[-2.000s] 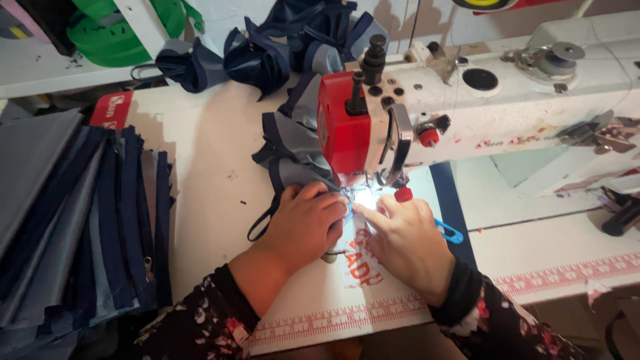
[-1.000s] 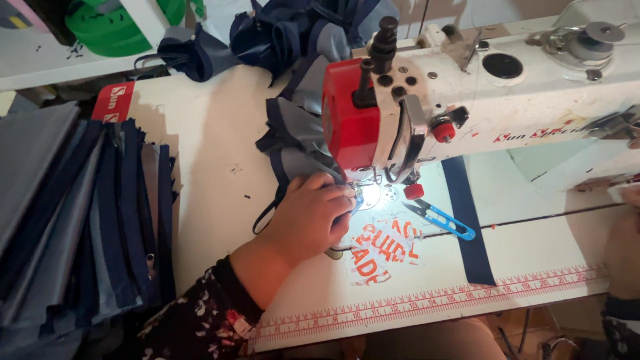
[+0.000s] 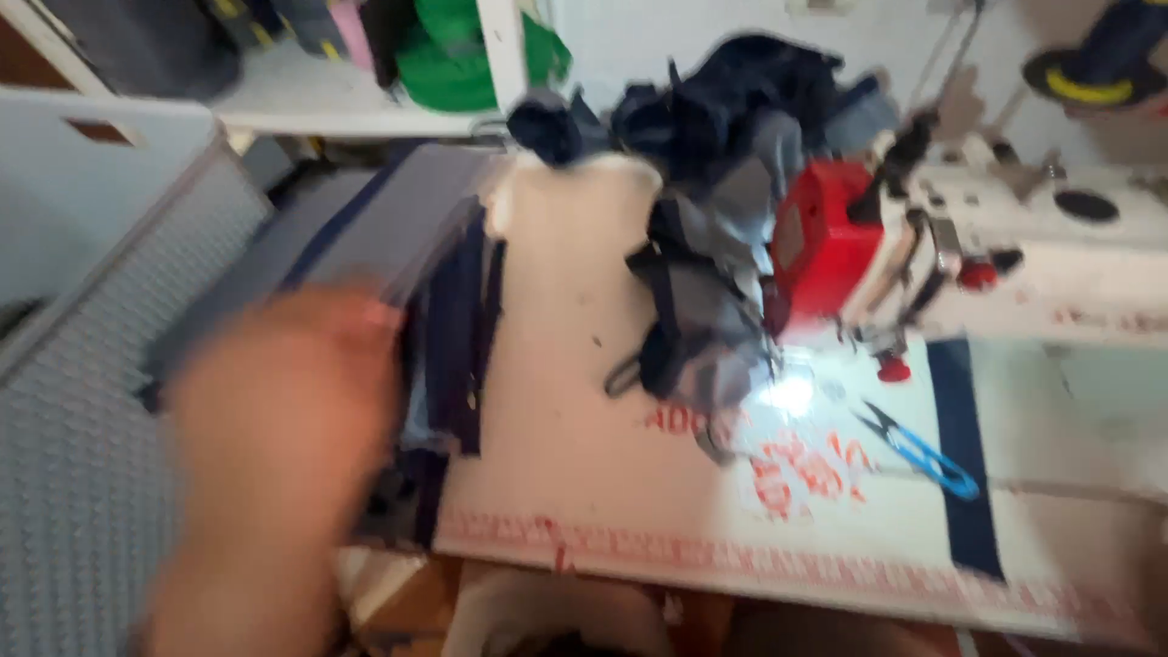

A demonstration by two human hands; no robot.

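My left hand (image 3: 292,392), strongly blurred, is over the stack of grey and navy fabric pieces (image 3: 401,210) on the left; its fingertips are at a grey piece, and whether they grip it cannot be told. My right hand is out of view. At the centre right stands a sewing machine with a red head cover (image 3: 817,242). Sewn grey and navy fabric (image 3: 703,319) lies bunched at the left of its needle area. Blue thread snips (image 3: 922,452) rest on the machine bed, partly over a navy fabric strip (image 3: 965,474).
More bunched navy pieces (image 3: 730,100) lie behind at the wall. A shelf (image 3: 365,119) holds a green roll (image 3: 456,55). A grey textured panel (image 3: 137,383) stands at the left. A printed red ruler (image 3: 730,557) runs along the table's front edge. A dark thread cone (image 3: 1109,55) is at the upper right.
My left hand has left the needle area and moved left to the fabric stack. My right hand, by the needle at first, has gone out of view. The view has swung left.
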